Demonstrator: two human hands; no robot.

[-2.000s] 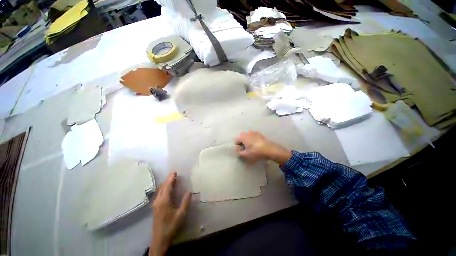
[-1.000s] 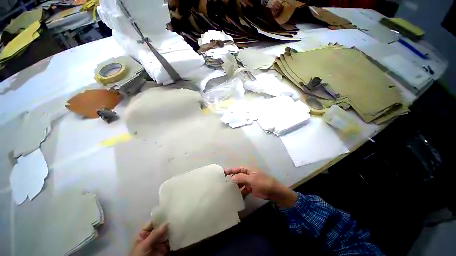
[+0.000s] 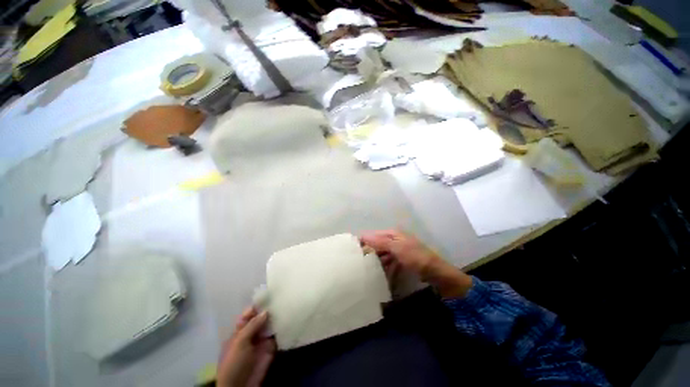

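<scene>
A grey-beige cut panel [image 3: 327, 291] with notched corners is held up at the table's front edge, its flat face towards me. My left hand [image 3: 248, 346] grips its lower left edge. My right hand [image 3: 405, 261] grips its upper right edge, with the fingertips partly hidden behind it. The panel stack [image 3: 140, 306], of the same colour, lies on the table at the left. The white backing stack [image 3: 458, 150] lies beyond my right hand.
A rounded grey-beige piece [image 3: 268, 136] lies beyond the panel. An orange-brown leather piece [image 3: 163, 125], a masking tape roll [image 3: 185, 78] and a loose white piece [image 3: 71, 230] are at left. Olive-tan pieces [image 3: 564, 98] are piled at right. A strapped white bundle [image 3: 265, 57] stands at the back.
The panel lay flat on the table two seconds ago; both hands have lifted it and drawn it to the front edge. Since one second ago it has tilted slightly. The camera view has shifted.
</scene>
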